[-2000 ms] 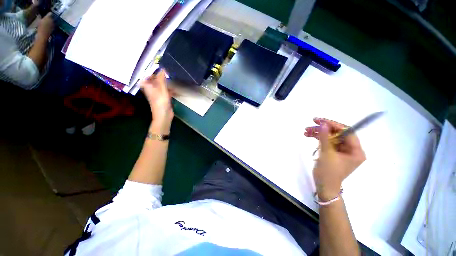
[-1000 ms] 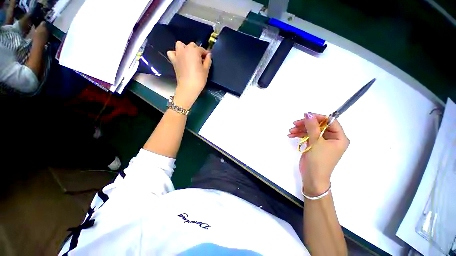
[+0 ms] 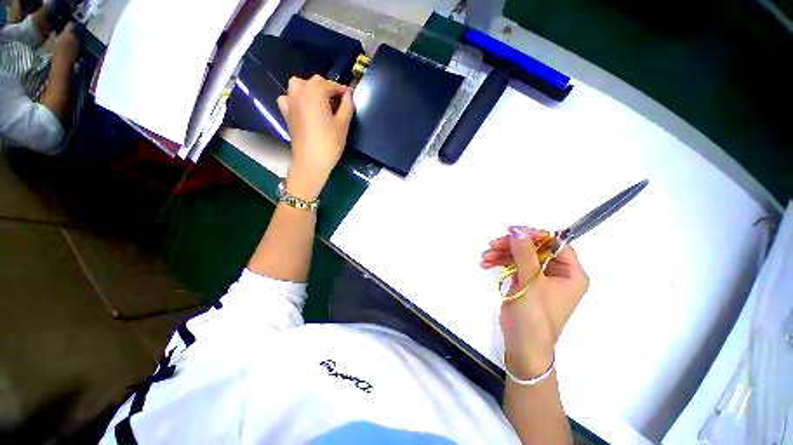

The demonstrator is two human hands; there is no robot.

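My right hand holds scissors by their gold loop handles, blades together and pointing up and right over the white sheet. My left hand is over the black panels at the left, its thumb and fingers curled close together. It covers part of a black panel with a bright line along one edge; whether the fingers grip that panel is hidden. Another black panel lies just right of the hand. Small yellow tabs show between the panels.
A roller with a blue bar and black handle lies right of the panels. Layered white sheets are at the left bench end. Clear film lies at the right. Another person is at the upper left.
My left hand moved from the panels' lower left edge to over them. My right hand shifted left and down with the scissors. The view also shifted slightly.
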